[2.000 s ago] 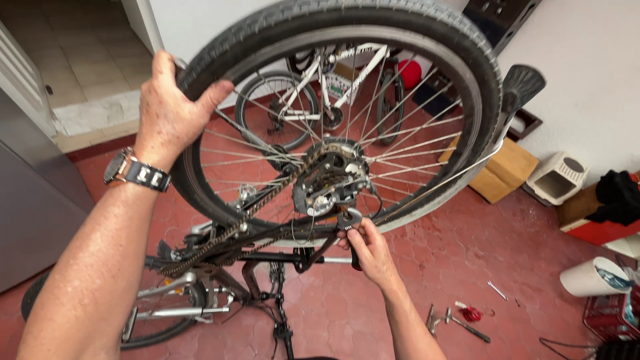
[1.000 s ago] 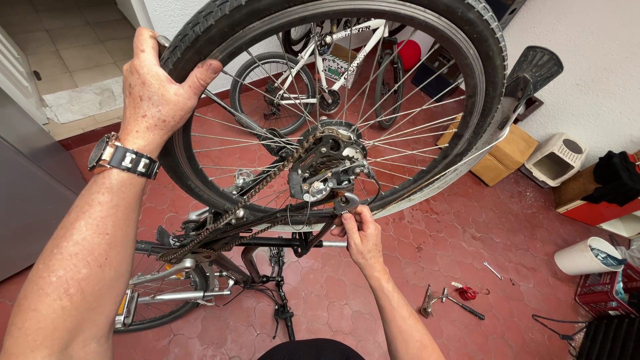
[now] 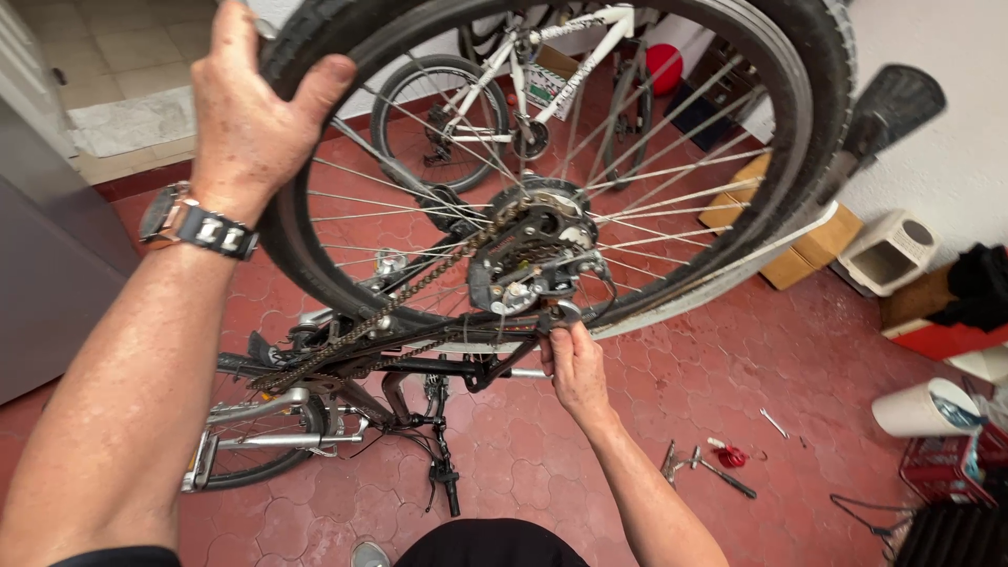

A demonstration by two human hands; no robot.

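A bicycle stands upside down, its rear wheel raised toward me. My left hand (image 3: pixel 256 118) grips the tyre (image 3: pixel 827 87) at the wheel's upper left, thumb over the rim. Around the hub, the rear derailleur (image 3: pixel 516 295) and sprockets (image 3: pixel 543 256) carry the chain (image 3: pixel 425 283), which runs down to the left. Just below the derailleur, my right hand (image 3: pixel 575 366) has its thumb and fingers closed on a small metal tool (image 3: pixel 563 313), perhaps a wrench, at the frame end. The fingers partly hide the tool and its contact point.
On the red tiled floor lie a hammer (image 3: pixel 728 478), a small wrench (image 3: pixel 774 423) and a red item (image 3: pixel 731 455). A white bicycle (image 3: pixel 579 79) stands behind the wheel. Cardboard boxes (image 3: pixel 819 240), a beige litter box (image 3: pixel 894 250) and a white bucket (image 3: pixel 913 407) are at right.
The view has moved closer to the wheel. Both hands keep their places, the left on the tyre and the right below the derailleur.
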